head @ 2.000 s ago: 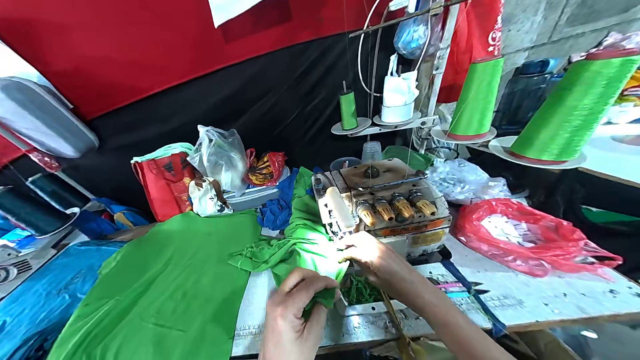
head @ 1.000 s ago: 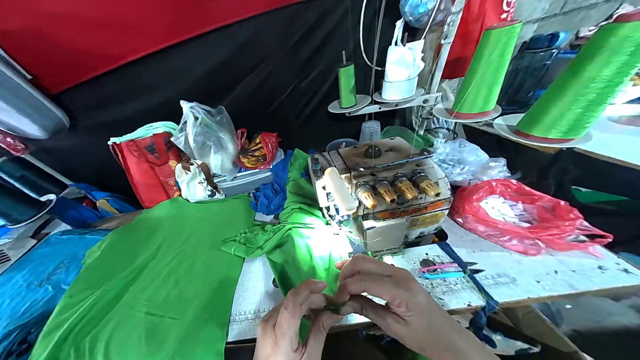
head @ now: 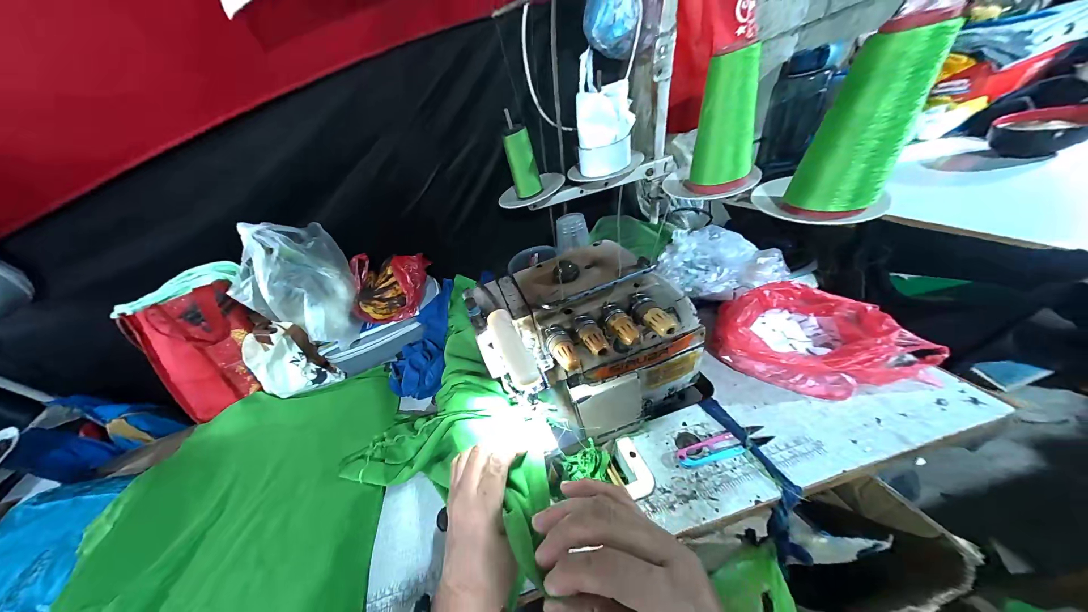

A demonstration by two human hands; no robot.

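Observation:
An overlock sewing machine (head: 625, 331) with several yellow tension dials stands on the white table, its lamp lighting the needle area. Green fabric (head: 455, 425) runs from behind the machine's left side past the needle area to the front edge. My left hand (head: 480, 518) rests on this fabric just in front of the lit area, fingers toward the presser foot. My right hand (head: 616, 544), fingers curled, holds the fabric's edge at the right. Green thread scraps (head: 586, 463) lie just beyond its fingers. Green thread cones (head: 727, 119) stand above and behind the machine.
A large green cloth (head: 246, 493) covers the table's left part. Thread snips (head: 718, 446) lie right of the machine, near a blue cloth strip (head: 748, 450). Behind them sits a red plastic bag (head: 824, 340) with white pieces. Bags and a red tote (head: 191, 340) stand at the back left.
My hands were together in front of the machine; now they are apart, the left one forward on the fabric by the needle area. Green fabric now reaches between them to the front edge.

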